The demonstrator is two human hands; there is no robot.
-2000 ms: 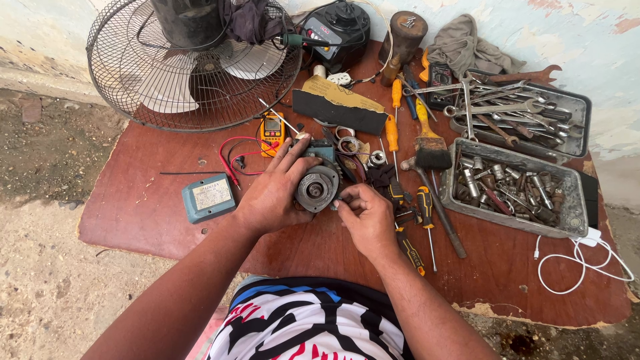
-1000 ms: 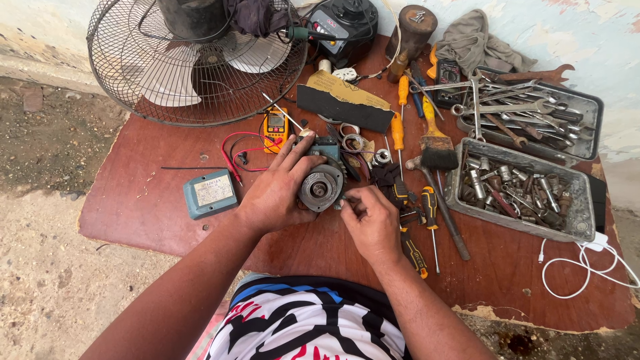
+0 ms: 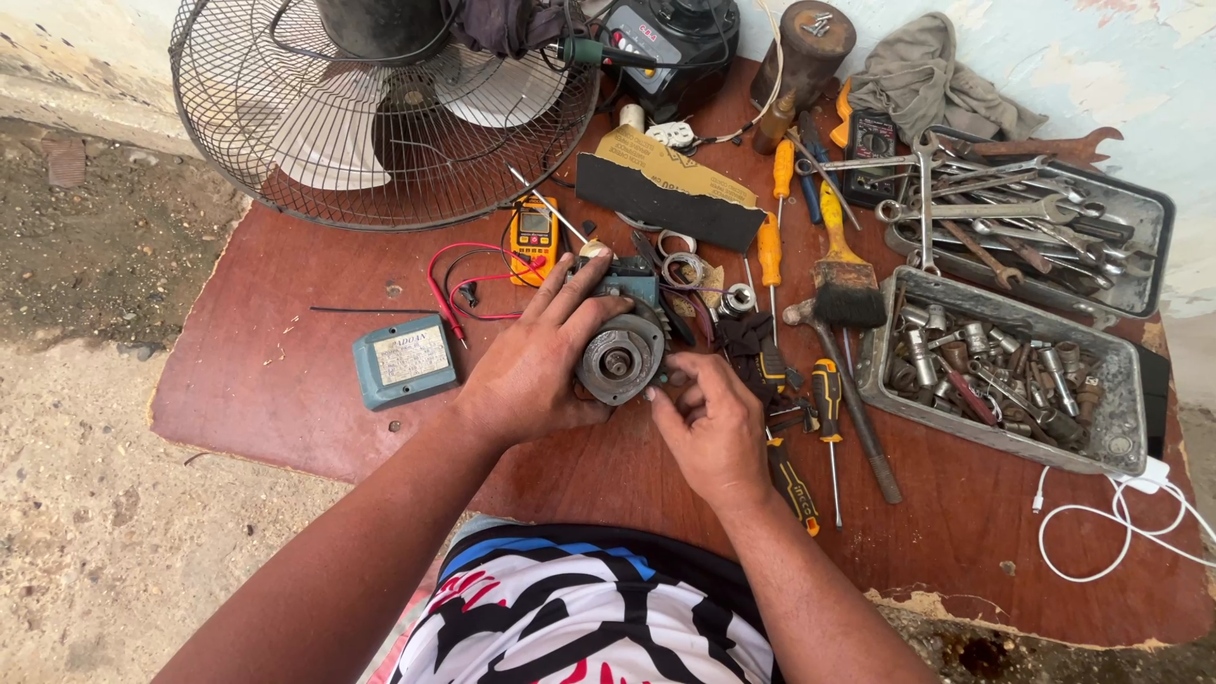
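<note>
An electric motor [image 3: 619,363] with a blue-green housing stands on the red-brown table, its round grey end face and central shaft turned up toward me. My left hand [image 3: 546,366] grips it from the left, fingers over the top of the housing. At its lower right side is my right hand [image 3: 708,413], thumb and index finger near the flange edge; whether something small is between them cannot be told. A blue-green terminal cover [image 3: 407,362] with a label lies left of my left hand. Behind the motor is a yellow multimeter [image 3: 534,237] with red and black leads.
A fan with a wire guard [image 3: 380,114] stands at the back left. Right of the motor lie screwdrivers [image 3: 826,399], a hammer [image 3: 860,408] and a paintbrush [image 3: 845,275]. Farther right are a tray of wrestling-free wrenches [image 3: 1035,218], a metal box of sockets [image 3: 1007,370] and a white cable [image 3: 1121,532].
</note>
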